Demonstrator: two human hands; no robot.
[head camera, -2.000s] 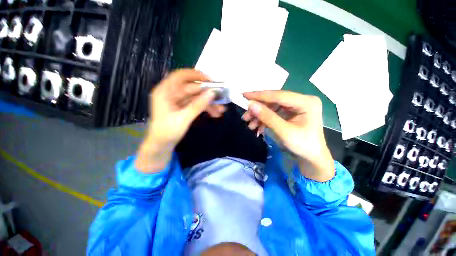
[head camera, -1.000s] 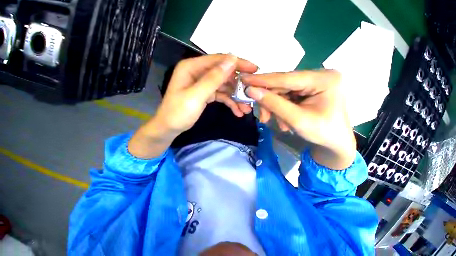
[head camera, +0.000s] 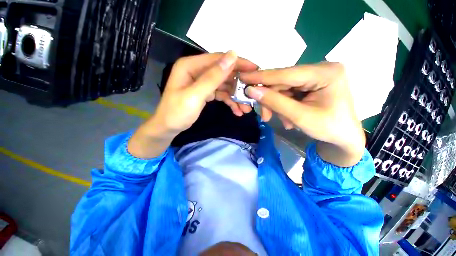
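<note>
A small silver metal housing (head camera: 240, 94) with a dark round hole is held in the air above my lap, between both hands. My left hand (head camera: 192, 95) holds it from the left, its fingers behind and below it. My right hand (head camera: 310, 100) pinches it from the right, with the thumb tip at the hole and the index finger over the top edge. The fingers cover much of the housing.
A tall stack of black trays (head camera: 107, 50) stands at the left, with housings in its top pockets. A black tray (head camera: 395, 134) with rows of housings is tilted at the right. White sheets (head camera: 250, 30) lie on the green bench (head camera: 327, 25). The grey floor has yellow lines.
Two seconds ago the hands were apart, with the housing at my left fingertips. Now both hands hold it together. The view has shifted, with the left stack looking closer.
</note>
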